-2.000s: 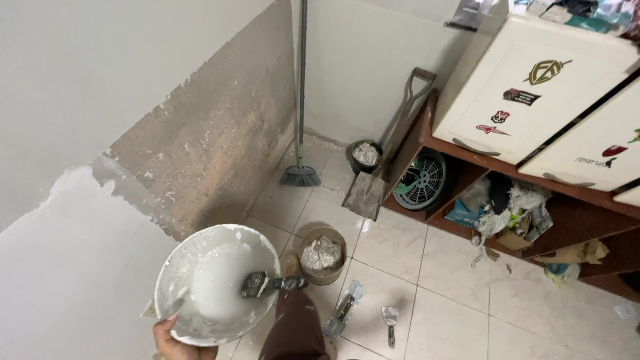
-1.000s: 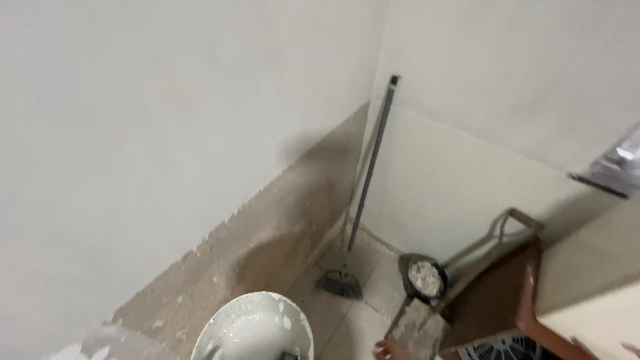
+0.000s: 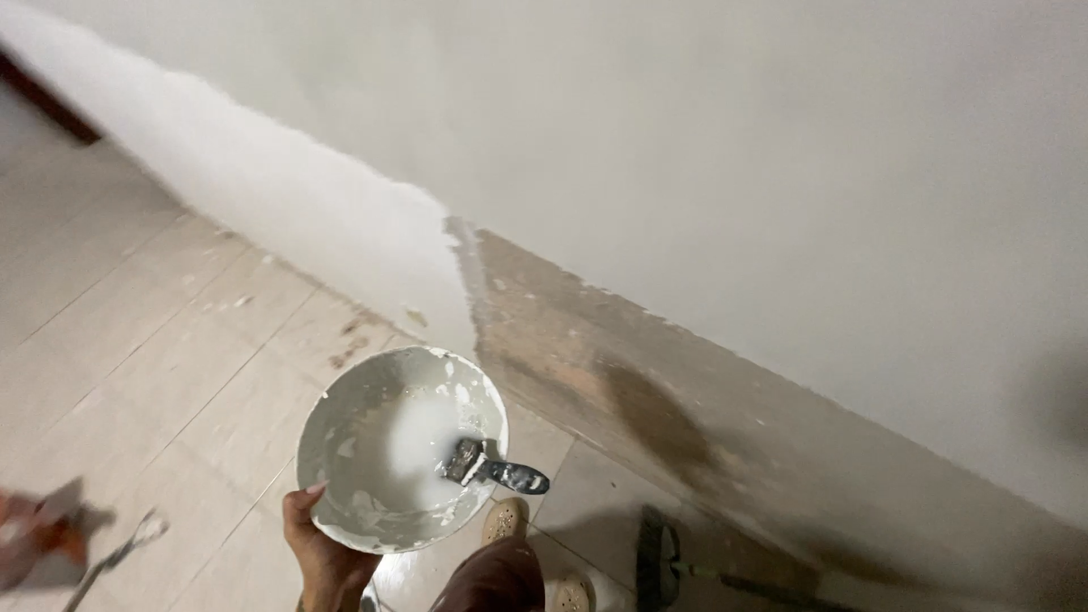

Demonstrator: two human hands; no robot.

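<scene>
My left hand [image 3: 327, 544] grips the rim of a round plastic bucket [image 3: 365, 518], thumb over the edge and fingers underneath. White liquid [image 3: 421, 438] lies inside, and white smears coat the walls. A paintbrush [image 3: 497, 473] with a dark handle rests over the bucket's right rim, its head inside. My right hand does not show. Beyond the bucket, the wall has a bare, brownish stripped band [image 3: 578, 331] beside a bright white coated patch [image 3: 340, 204].
A broom [image 3: 659, 557] stands on the tiled floor [image 3: 153, 391] at the lower right, near my clog-style shoes [image 3: 507, 520]. At the lower left lie a blurred orange-red thing [image 3: 38, 531] and a thin rod-like tool [image 3: 119, 557]. White spots dot the floor along the wall.
The view has swung left along the wall, and the cabinets have left it. The bucket stays in my left hand, with the brush at its right side as two seconds ago.
</scene>
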